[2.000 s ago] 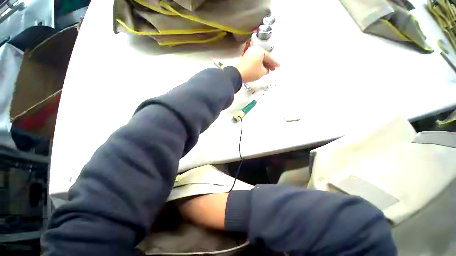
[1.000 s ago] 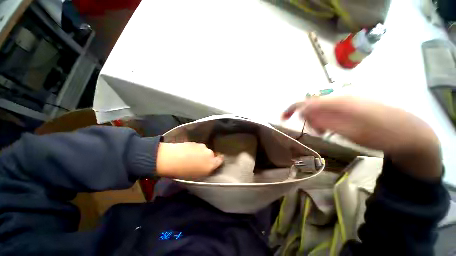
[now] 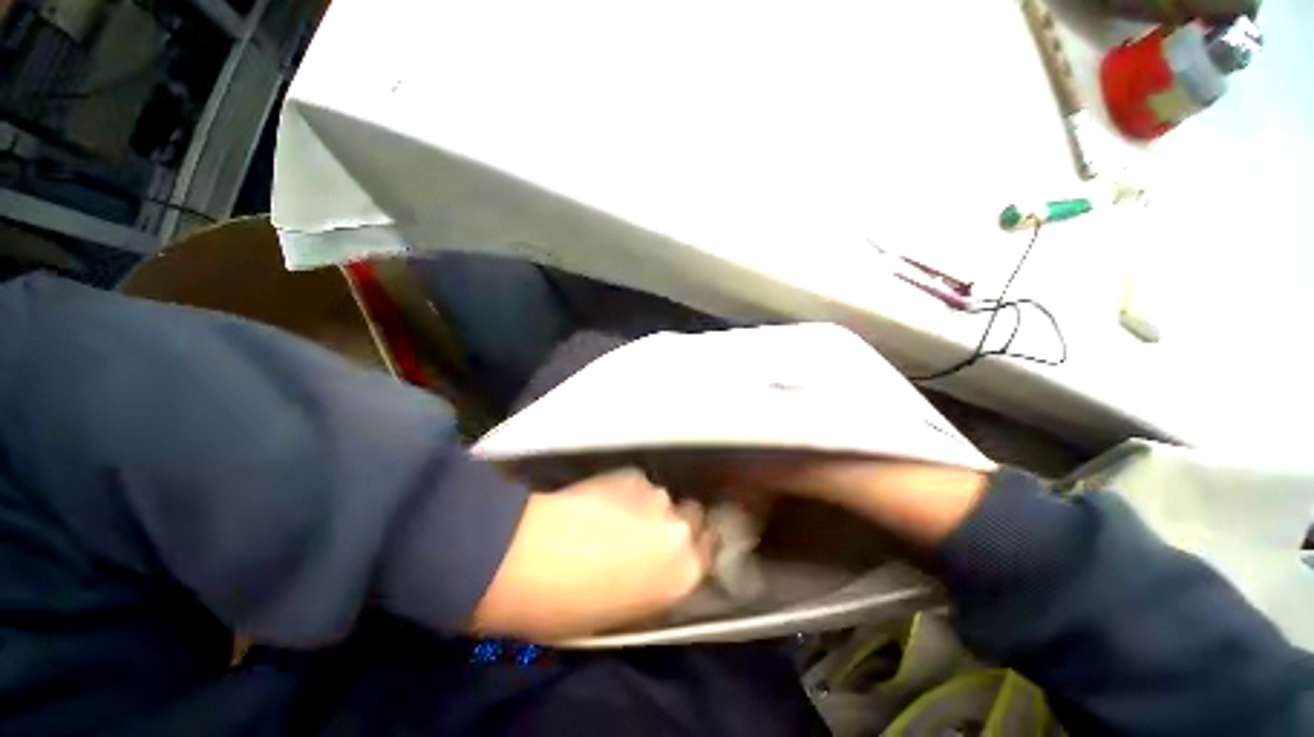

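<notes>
A cream-beige handbag (image 3: 721,392) lies on my lap with its mouth open towards me. My left hand (image 3: 598,554) is in the mouth, its fingers closed on bunched pale lining (image 3: 738,553). My right hand (image 3: 879,493) reaches in from the right; its fingers are in the dark inside, blurred and mostly hidden, so its grip cannot be seen. Pink-purple thread snips (image 3: 937,281) lie near the table's edge, with a looped black cord (image 3: 1016,305) beside them.
The white-covered table (image 3: 649,144) is beyond the bag. On it are a green-handled tool (image 3: 1049,215), a red bottle (image 3: 1153,87), a slim brown stick (image 3: 1062,87) and a small pale block (image 3: 1138,310). A cardboard box (image 3: 245,295) stands at left, yellow-edged pieces (image 3: 966,698) below right.
My left hand went from over the table into the bag. My right hand left the bag, passed over the table's edge and is back inside. The snips now show on the table.
</notes>
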